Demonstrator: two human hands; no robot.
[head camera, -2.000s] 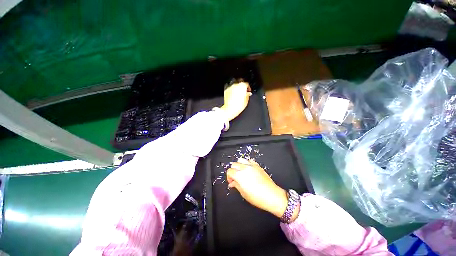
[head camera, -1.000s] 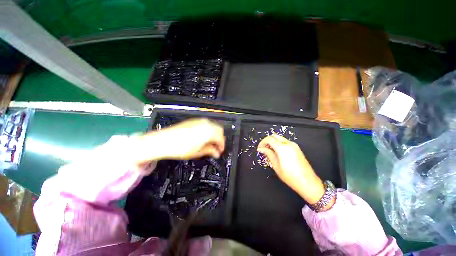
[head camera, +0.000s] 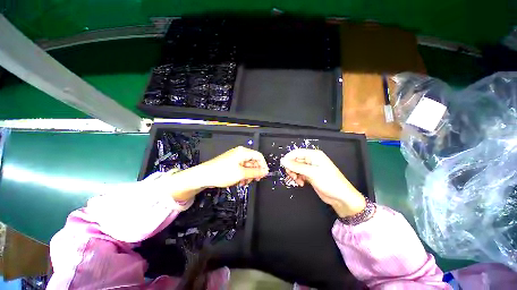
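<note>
My left hand (head camera: 241, 166) is over the divider of the near tray (head camera: 306, 238), fingers closed on a small dark part (head camera: 272, 174) that barely shows between the hands. My right hand (head camera: 306, 168) is just right of it, fingertips pinched close to the part's end; whether a tiny piece is in them is too small to tell. Black plastic parts (head camera: 212, 218) lie heaped loose in the near tray's left compartment, partly under my left arm. Tiny silvery metal parts (head camera: 306, 145) lie scattered in the right compartment around my right fingers.
The far tray (head camera: 283, 118) holds rows of black parts (head camera: 190, 85) at left. A brown board (head camera: 363, 107) with a pen (head camera: 388, 102) lies right of it. A crumpled clear plastic bag (head camera: 465, 181) with a white label (head camera: 427, 114) is at right. A pale metal bar (head camera: 73, 79) slants at left.
My left hand has gone from the far tray to the loose black parts, then right to meet my right hand. My right hand has stayed around the metal parts. The view has shifted.
</note>
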